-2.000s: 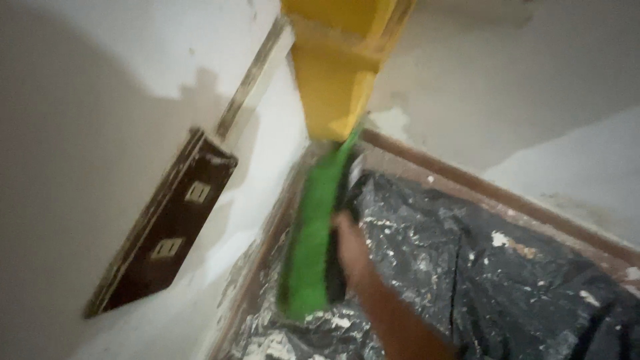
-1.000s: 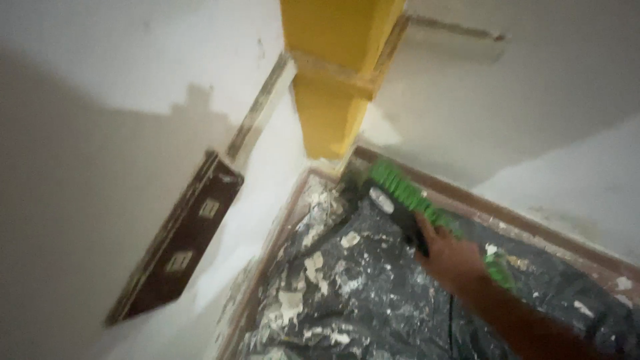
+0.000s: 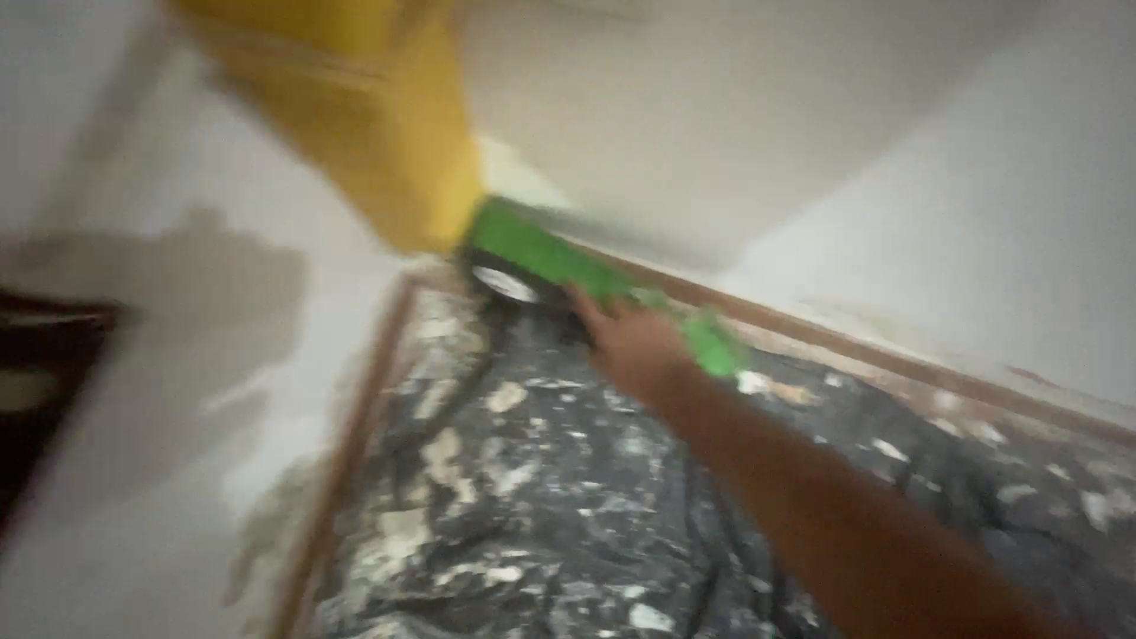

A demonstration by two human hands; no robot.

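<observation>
My right hand (image 3: 635,342) is closed around a black-backed brush with green bristles (image 3: 550,253), which is blurred by motion. The brush lies along the baseboard (image 3: 799,337) at the foot of the right wall, its front end at the corner below the yellow-painted strip (image 3: 382,151). Its bristles face the wall, and a pale oval mark shows on its dark body. Under my forearm a crumpled black plastic sheet (image 3: 577,497) covers the floor, strewn with pale flakes. My left hand is outside the view.
A dark panel (image 3: 44,390) is mounted on the left white wall (image 3: 293,355), partly cut off by the frame. Another brown baseboard (image 3: 346,461) runs along that wall to the corner. The right wall (image 3: 710,133) rises behind the brush.
Two seconds ago the brush stood along the left side of the corner; it then swung to the right baseboard. Since one second ago it has stayed there in my hand. The view has shifted closer.
</observation>
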